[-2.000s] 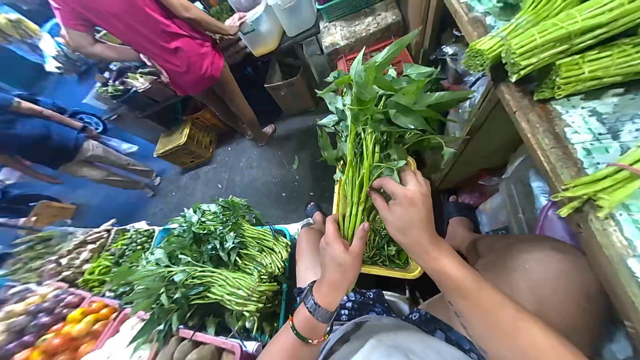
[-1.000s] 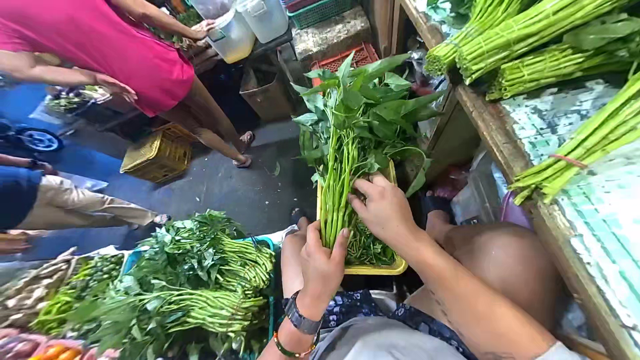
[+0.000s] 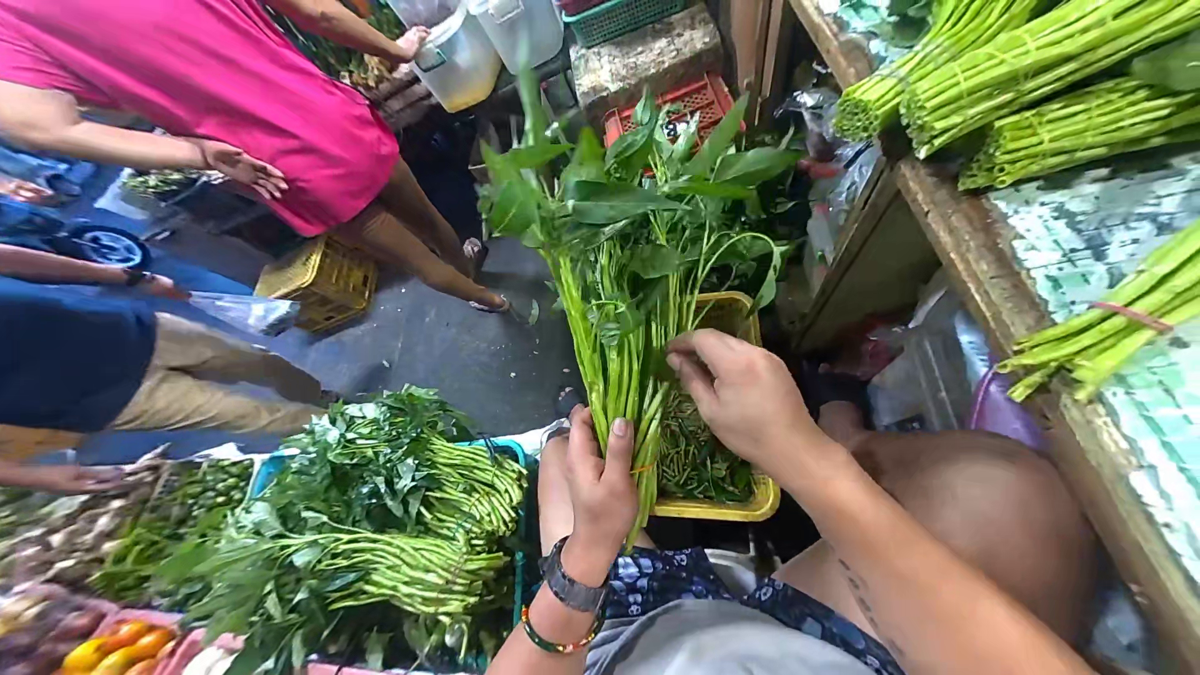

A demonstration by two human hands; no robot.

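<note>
A bundle of leafy water spinach [image 3: 619, 361] stands upright over my lap, leaves away from me. My left hand [image 3: 605, 469] is closed round its lower stems, where an orange band shows beside the palm. My right hand [image 3: 741, 398] is at the right side of the stems, thumb and fingertips pinched together at a stalk; whether a piece is between them is hard to tell. Beneath the bundle, a yellow plastic basket [image 3: 764, 502] holds cut green bits and leaves. Bound thick green stalks [image 3: 1041, 70] lie on the counter at the right.
More leafy bundles [image 3: 412, 553] fill a teal crate at lower left, beside tomatoes [image 3: 117, 647] and other vegetables. The counter's wooden edge [image 3: 975, 253] runs along my right. A person in pink [image 3: 234, 103] and another in dark blue [image 3: 70, 356] stand at left, near a yellow crate [image 3: 319, 281].
The bundle's stems have spread wider in my left hand, and its leafy tops have fanned out. My right hand stays beside the stems. The view has shifted somewhat.
</note>
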